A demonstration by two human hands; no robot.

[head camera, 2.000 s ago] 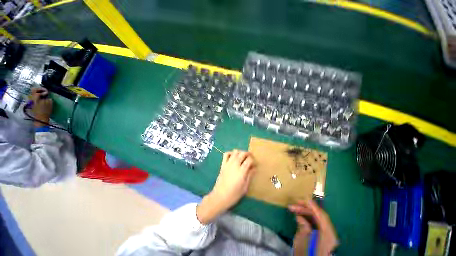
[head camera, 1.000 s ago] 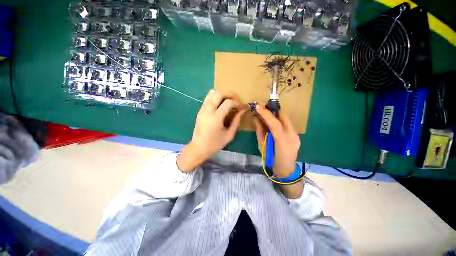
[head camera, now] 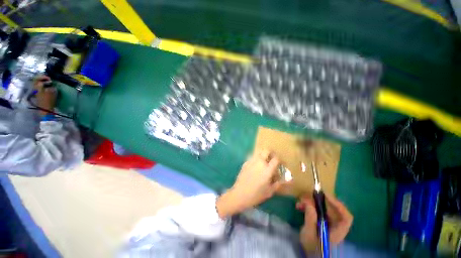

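Observation:
The brown work board (head camera: 270, 141) lies at the front of the green bench. My left hand (head camera: 258, 179) is over its left edge, fingers bent together, beside a silvery module (head camera: 286, 174); blur hides whether the fingers hold anything. A second small bright piece (head camera: 303, 166) lies to its right. My right hand (head camera: 328, 216) is at the board's lower right, holding the soldering iron (head camera: 319, 201), its bare metal tip pointing up over the board. Dark leaded components (head camera: 307, 144) are blurred at the board's top.
A left blister tray (head camera: 189, 121) and a right blister tray (head camera: 313, 88) hold rows of modules behind the board. A black fan (head camera: 407, 148) and blue soldering station (head camera: 415, 206) stand at right. Another person's hand (head camera: 45, 95) and sleeve are at far left, near a blue box (head camera: 101, 63).
The camera view has swung and now shows more of the bench's left side. My hands, close together a second ago, are now apart. The iron stays in my right hand.

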